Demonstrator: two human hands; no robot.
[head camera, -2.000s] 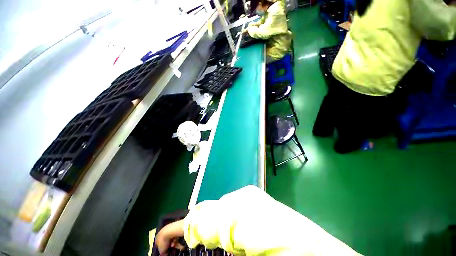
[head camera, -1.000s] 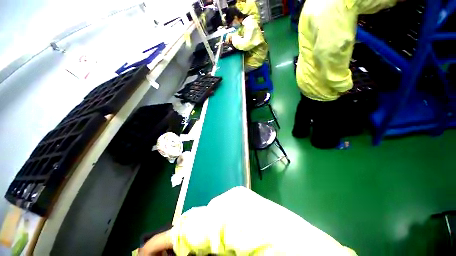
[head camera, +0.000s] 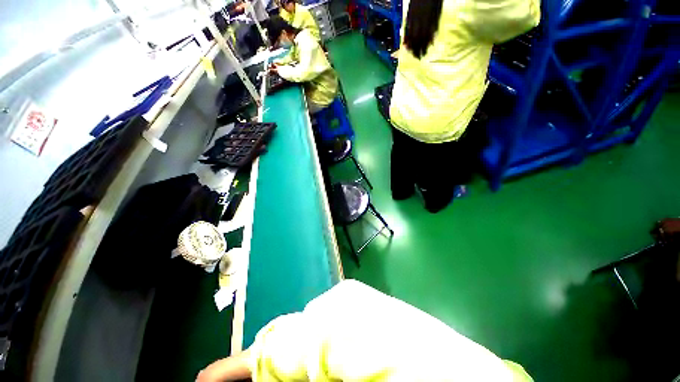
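Observation:
My sleeve in pale yellow reaches in from the bottom right of the head view. The hand at its end (head camera: 226, 368), at the bottom edge left of the bench, is mostly cut off; its fingers do not show, and I cannot tell which hand it is or what it holds. My other hand is not visible. The long green-topped bench (head camera: 285, 216) runs away from me. A black parts tray (head camera: 242, 143) lies across its left edge further along.
Black trays (head camera: 71, 168) line the left shelf, with stacked trays (head camera: 149, 224) below. A cream fan (head camera: 201, 243) stands left of the bench. Stools (head camera: 353, 201), a standing person (head camera: 440, 82), a blue rack (head camera: 537, 127) and a seated person (head camera: 307, 66) are further right.
The view has turned right, so bench, trays and people have shifted left. The hand has slipped lower, towards the bottom edge; the dark tray seen under it earlier no longer shows.

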